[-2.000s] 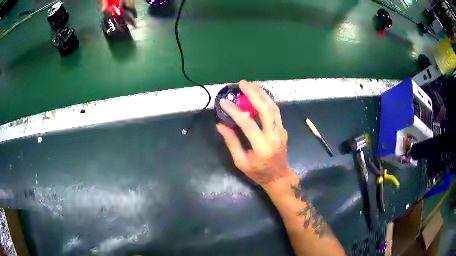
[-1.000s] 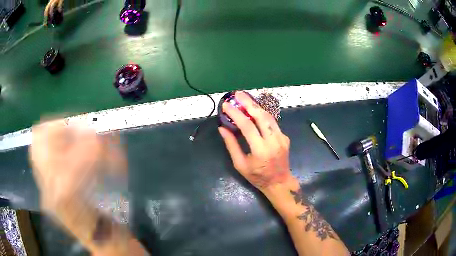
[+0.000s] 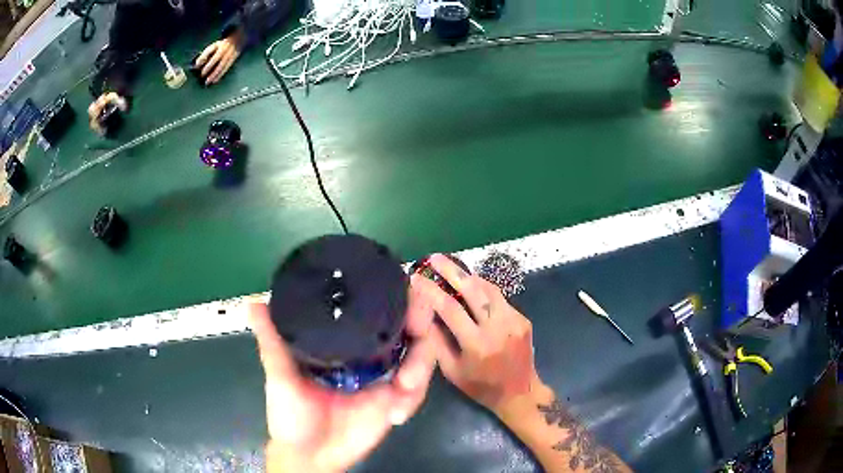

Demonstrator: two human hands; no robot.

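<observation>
My left hand (image 3: pixel 323 406) holds a black cylindrical device unit (image 3: pixel 340 291) raised close to the camera, its flat dark end towards me and a bluish part at its lower rim. My right hand (image 3: pixel 485 342) rests with its fingers over a second round device unit (image 3: pixel 442 274) at the white strip, just right of the first. Much of this second unit is hidden by my fingers. A black cable (image 3: pixel 314 162) runs over the green belt and goes out of sight behind the raised unit.
A heap of screws (image 3: pixel 501 272) lies on the white strip (image 3: pixel 638 222). On the mat are a small screwdriver (image 3: pixel 604 316), a hammer (image 3: pixel 691 344) and yellow-handled pliers (image 3: pixel 737 374), beside a blue-and-white box (image 3: pixel 763 249). Device units stand on the belt (image 3: pixel 481 139). Another person's hands (image 3: pixel 219 60) show across it.
My left hand has come to the middle and now holds a device unit near the camera. The unit near the strip on the belt's left is gone. The view has tilted up, showing white cables.
</observation>
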